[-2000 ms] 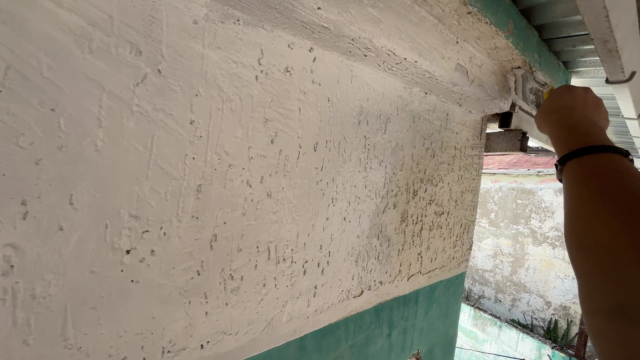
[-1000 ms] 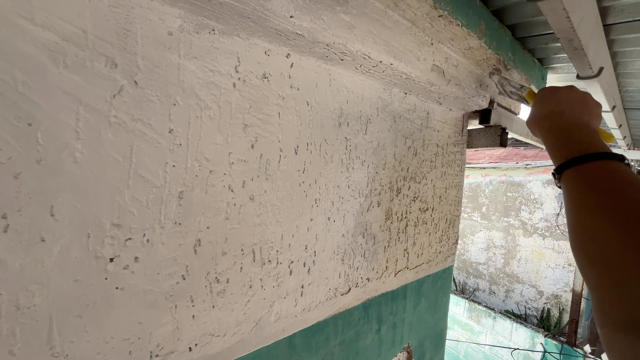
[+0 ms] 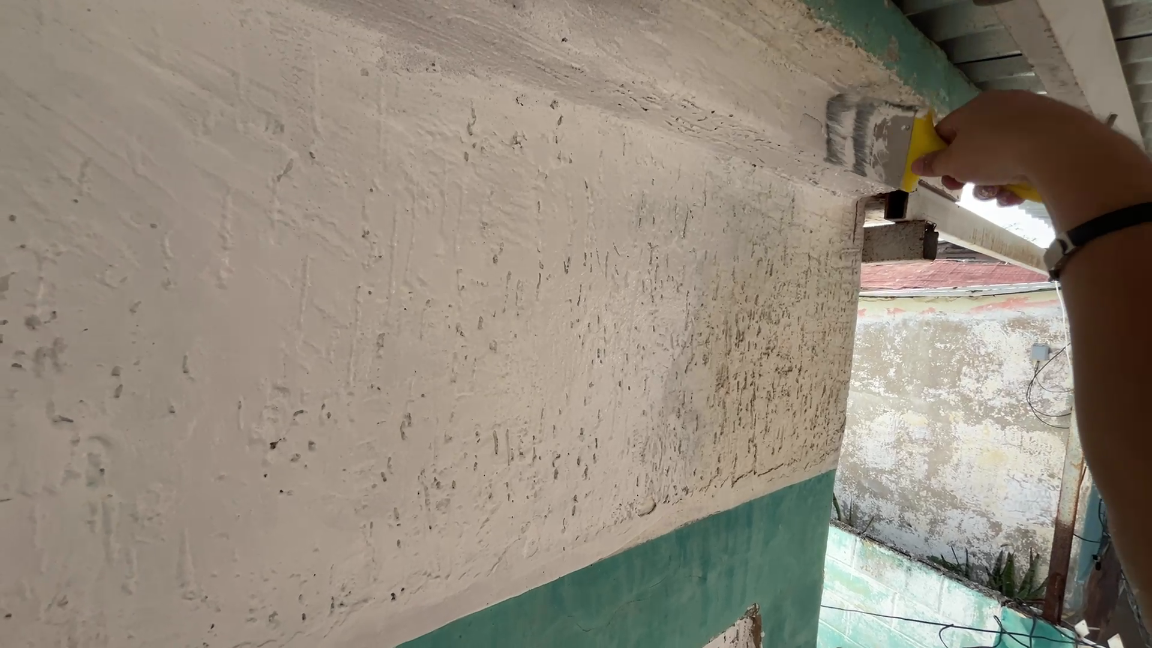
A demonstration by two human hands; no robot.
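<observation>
At the upper right, my right hand is closed around the yellow handle of a wide paintbrush. The brush lies sideways, its wet-looking bristles pointing left against the whitish ledge near the top of the wall. A dark band circles my right wrist. Below the ledge spreads a rough, pitted wall with a whitish coat, its pits denser and darker toward the right end. Green paint covers the wall's lower part, and a green strip runs above the ledge. My left hand does not show.
Corrugated roofing and a pale metal beam are overhead at the right. A short beam end is just past the wall's corner. Beyond stand a weathered wall, a rusty post and thin wires.
The brush, at the far end of the ledge in the earlier frames, now lies flatter against it with its bristles spread. The view has shifted somewhat.
</observation>
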